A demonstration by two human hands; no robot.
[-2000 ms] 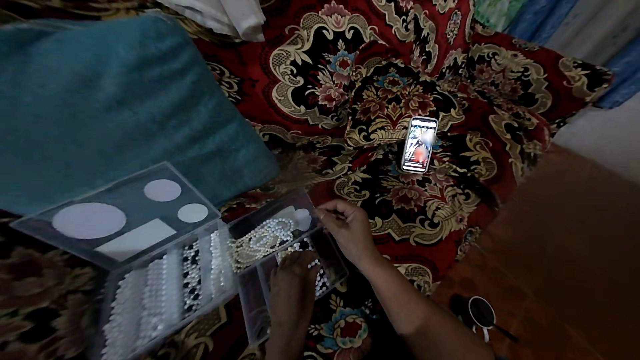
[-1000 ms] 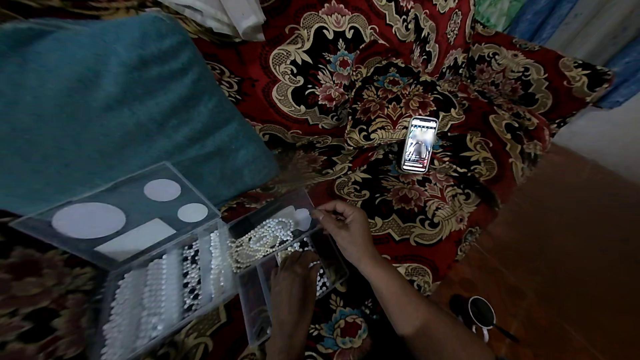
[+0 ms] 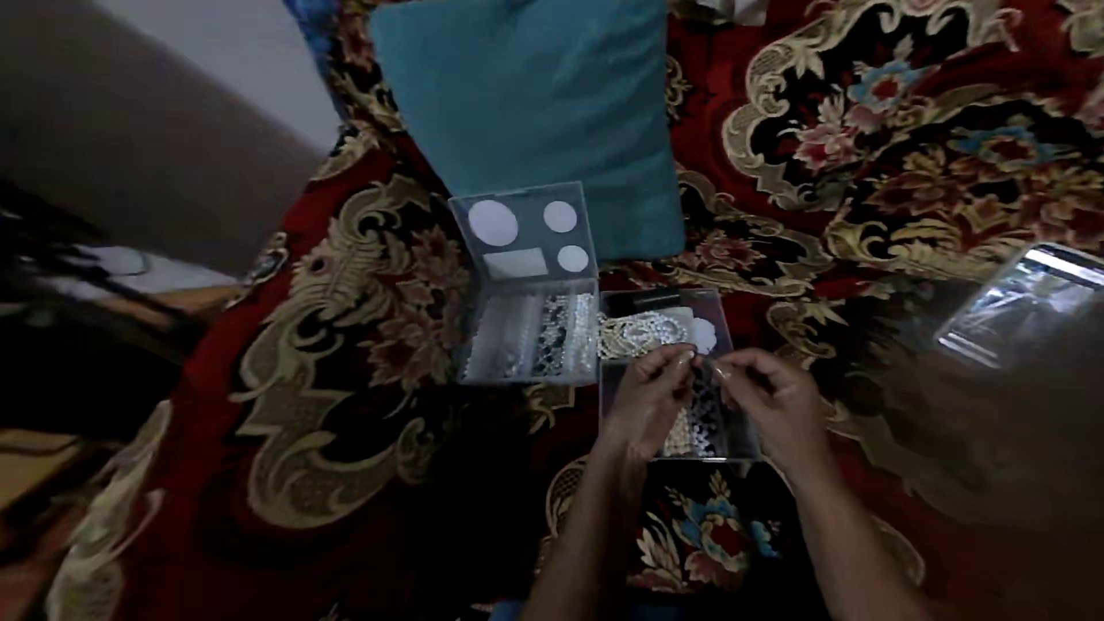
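Note:
Over a clear plastic compartment box point(image 3: 743, 431), my left hand point(image 3: 653, 401) pinches its thumb and fingertips together. Close to its right is my right hand point(image 3: 770, 398), thumb and forefinger pinched too, a small gap between the two hands. Something tiny or thin may be between the fingertips; it is too small to tell. Strings of pearl-like beads point(image 3: 634, 335) lie in the box's upper part, beside a white round piece point(image 3: 705, 335). Pale beads point(image 3: 679, 434) show below my hands. A second clear case point(image 3: 528, 379), lid raised, holds rows of white and clear beads point(image 3: 552, 336).
A teal cushion point(image 3: 552, 112) stands behind the open case, whose lid point(image 3: 528, 231) bears white round and rectangular patches. Red, black and gold patterned fabric point(image 3: 345, 414) lies under everything. A lit phone point(image 3: 1031, 302) is at the right. Dark, unclear objects point(image 3: 60, 259) are at the far left.
The view has swung left. My left hand, earlier down in the compartment box, is now raised beside my right hand, with the fingertips of both close together.

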